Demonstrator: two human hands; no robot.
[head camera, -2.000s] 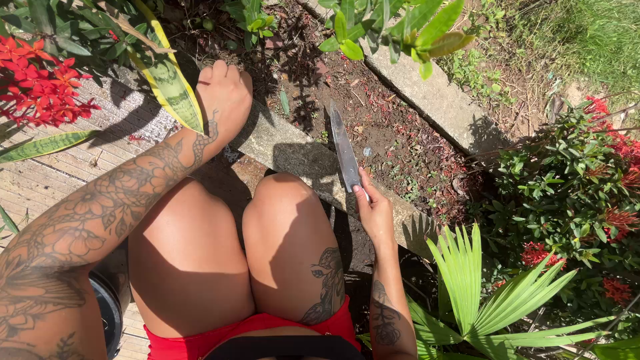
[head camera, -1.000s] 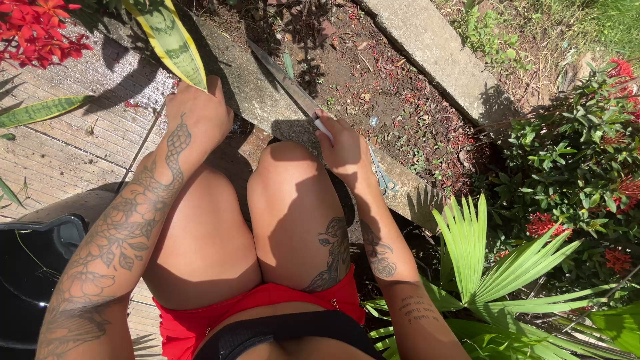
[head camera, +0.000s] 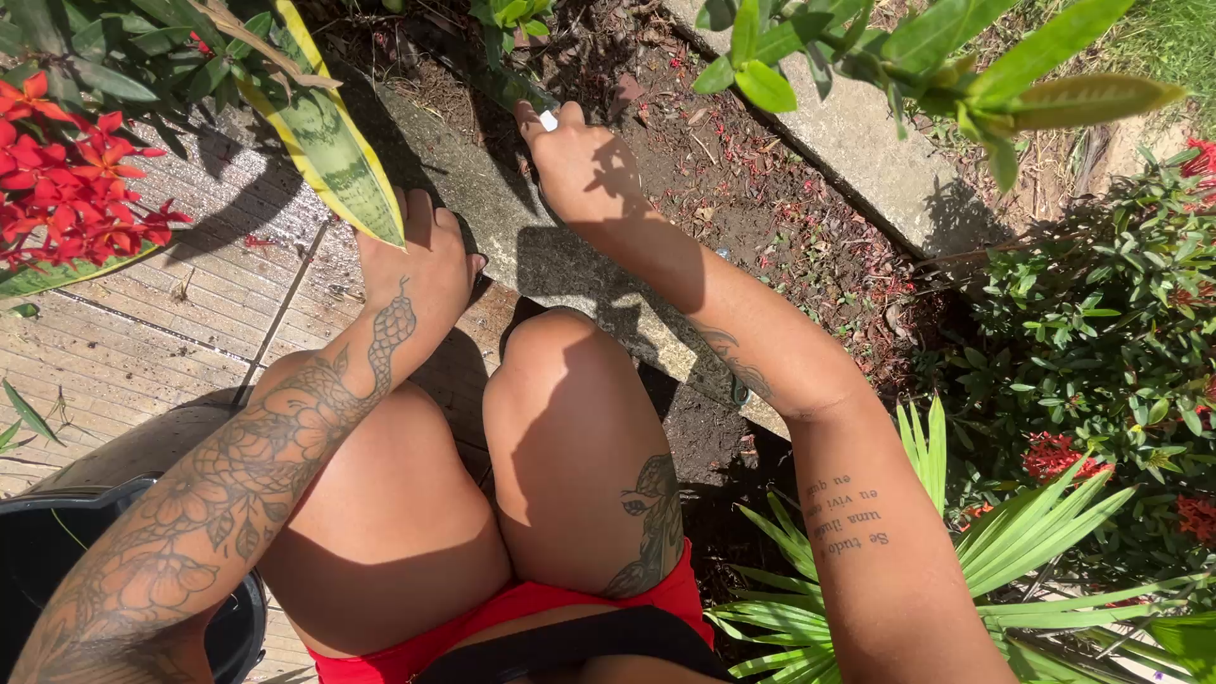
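My right hand (head camera: 587, 163) is closed around the white handle (head camera: 548, 120) of a knife, over the soil near the top middle. The knife's blade (head camera: 475, 74) points up and left into the shade among leaves, and its tip is hard to make out. My left hand (head camera: 418, 249) rests at the edge of the tiled floor beside the concrete curb (head camera: 465, 161); its fingers are partly hidden by a yellow-edged snake plant leaf (head camera: 332, 142), and whether it holds anything cannot be told.
A black bucket (head camera: 249, 617) stands at lower left on ribbed floor tiles (head camera: 142, 370). Red flowers (head camera: 71, 180) hang at upper left. A leafy branch (head camera: 912, 66) reaches in from above. A fan palm (head camera: 997, 541) and a flowering shrub (head camera: 1073, 351) fill the right.
My right hand has moved up and left with the knife, from beside my knee to the soil by the top plants. My left hand stays by the snake plant leaf.
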